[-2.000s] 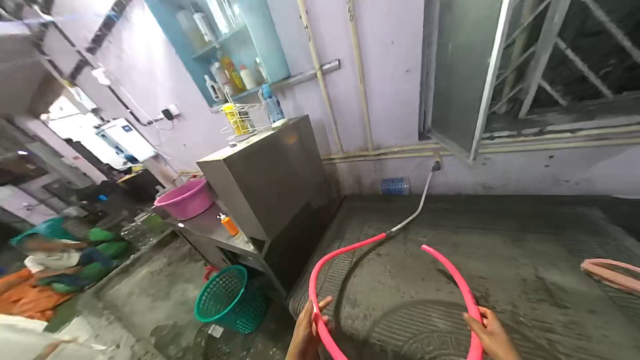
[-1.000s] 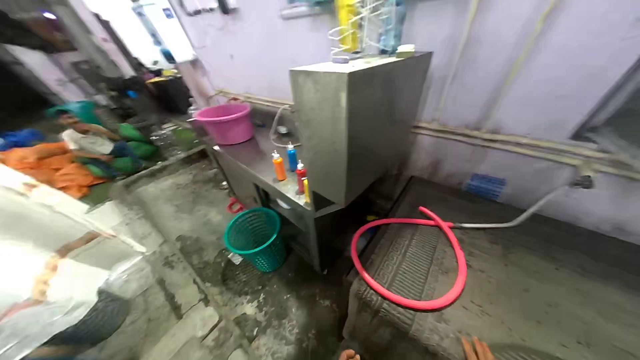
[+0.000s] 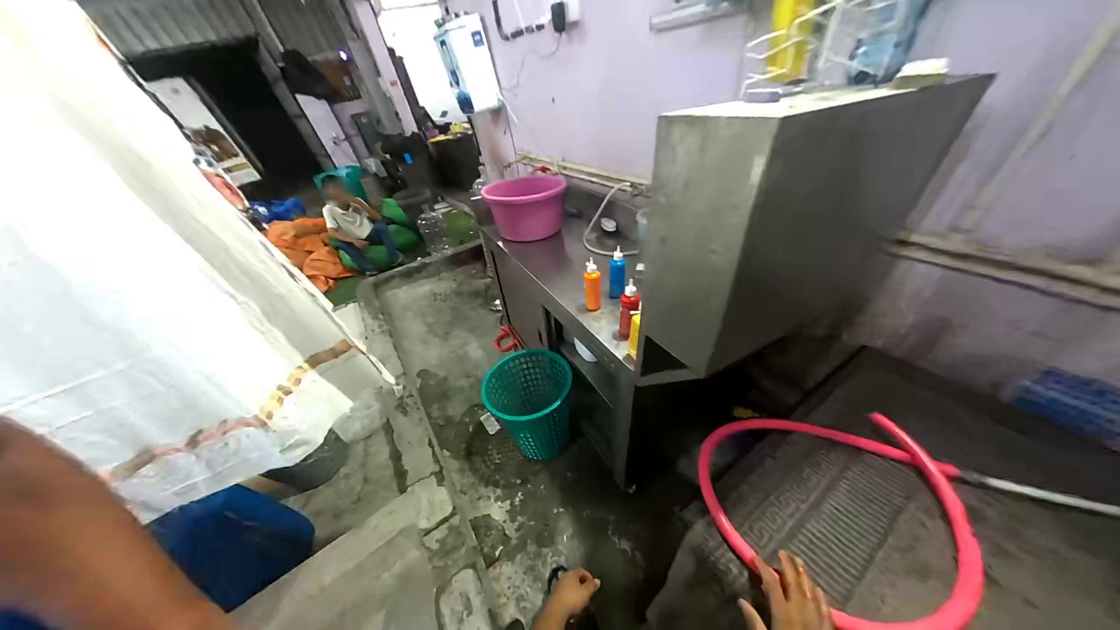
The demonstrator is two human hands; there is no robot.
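Observation:
A pink flexible hose [image 3: 961,534] lies in a loop on the dark stone slab at the lower right, its free end crossing over the loop. The other end joins a thin grey pipe [image 3: 1041,494]. My right hand [image 3: 792,595] is at the loop's near side, fingers spread and fingertips at the hose; whether they touch it is unclear. It does not grip the hose. My left hand [image 3: 573,591] is low in the middle, away from the hose. Its fingers look curled, with nothing seen in them.
A steel counter [image 3: 551,280] holds a pink tub [image 3: 525,208] and squeeze bottles [image 3: 592,287]. A green basket [image 3: 528,402] stands on wet floor. White cloth [image 3: 175,262] hangs left. A blurred arm [image 3: 79,534] crosses the lower-left corner. A person [image 3: 350,219] sits at the back left.
Two seconds ago both hands held the hose; now it lies looped on the slab, released. The view has swung left. My left hand has come into sight low in the middle.

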